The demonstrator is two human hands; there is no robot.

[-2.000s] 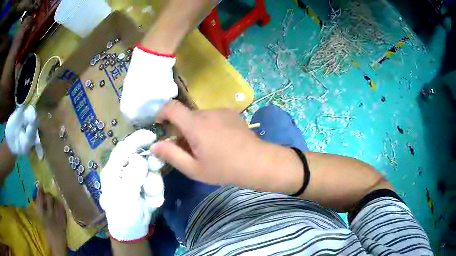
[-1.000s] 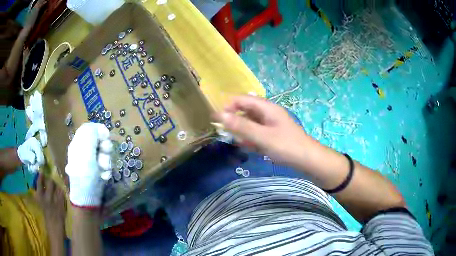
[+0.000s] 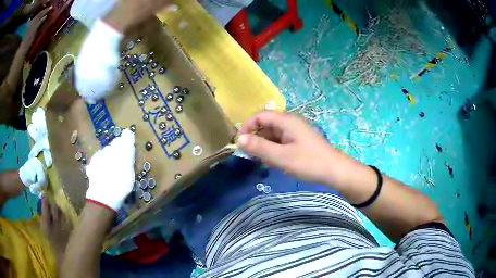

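A brown cardboard tray (image 3: 196, 92) with blue printing holds many small dark and pale-ringed buttons (image 3: 144, 183), loose in groups. My left hand (image 3: 111, 174), in a white glove with a red cuff edge, is palm down low over the tray's near left part, fingertips at some buttons. Its fingertips' undersides are hidden, so I cannot tell if it holds one. My bare right hand (image 3: 288, 144) is at the tray's right corner, thumb and fingers pinched on what looks like a thin pale stick, mostly hidden. Two whitish rings (image 3: 263, 188) lie on my lap.
Another person's gloved hand (image 3: 98, 62) reaches over the tray's far left part. Dark (image 3: 37, 80) and cream (image 3: 60, 73) dishes stand left on the yellow table (image 3: 239, 76). White gloves (image 3: 38, 141) lie beside the tray. A red stool (image 3: 272, 27) and floor scrap (image 3: 378, 54) are beyond.
The other person's gloved hand left the tray, then came back at its far left. My hands moved apart; my left is now lower among the buttons, my right at the corner.
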